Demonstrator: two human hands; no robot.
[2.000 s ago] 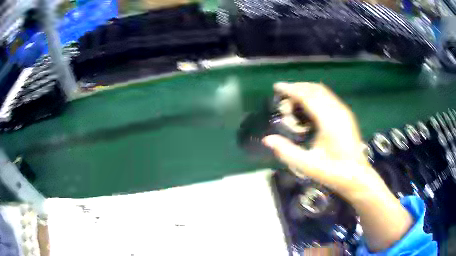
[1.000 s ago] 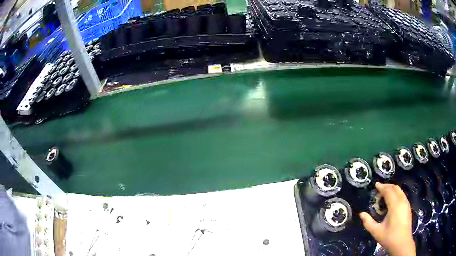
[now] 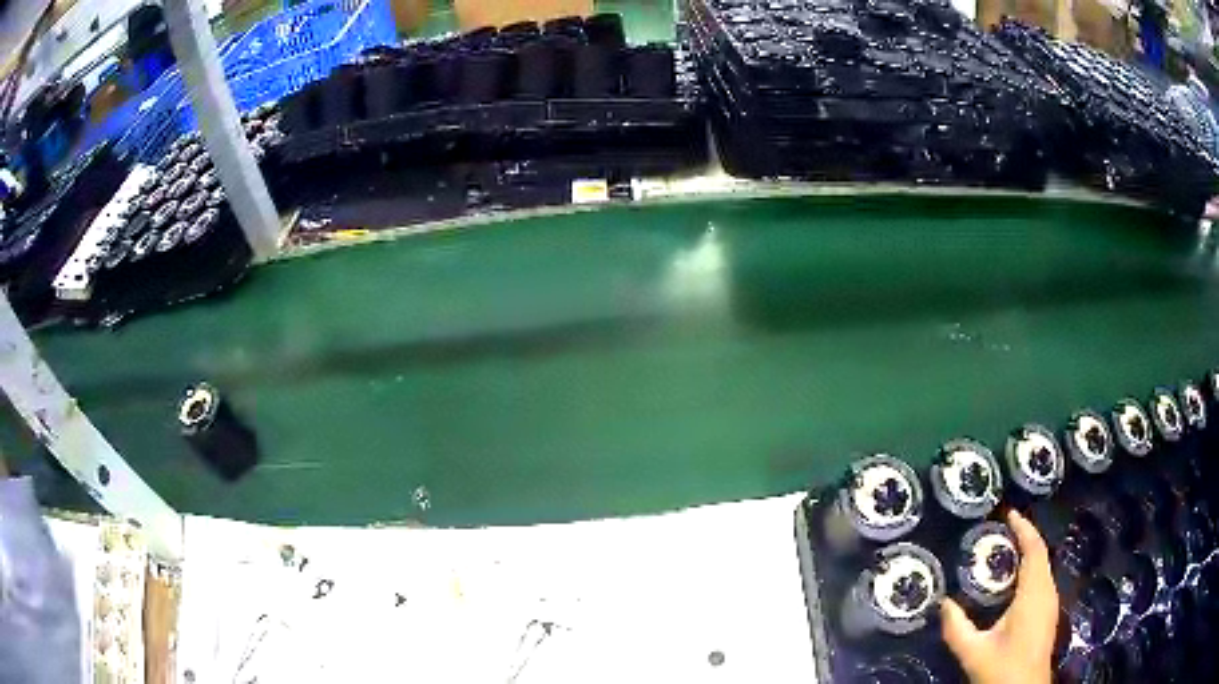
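Observation:
My right hand (image 3: 1019,621) is bare and cut off by the bottom edge. Its thumb and forefinger lie around a black cylindrical unit (image 3: 991,563) with a silvery ring on top, standing upright in the second row of the black blister tray (image 3: 807,568). Another unit (image 3: 901,587) stands to its left. A row of ringed units (image 3: 882,496) runs along the tray's belt side. Pockets right of my hand hold no ringed tops. A lone unit (image 3: 199,408) stands on the green conveyor belt (image 3: 535,401) at the left. My left hand is not in view.
A white worktop board (image 3: 508,601) with marks lies left of the tray. Slanting metal posts (image 3: 221,127) rise at the left. Across the belt are stacked black trays (image 3: 856,107) and a blue crate (image 3: 288,60). A person's grey sleeve (image 3: 34,588) shows at lower left.
My right hand has moved slightly down, and the unit at its fingers now shows its whole ringed top. The lone unit on the belt appears farther right.

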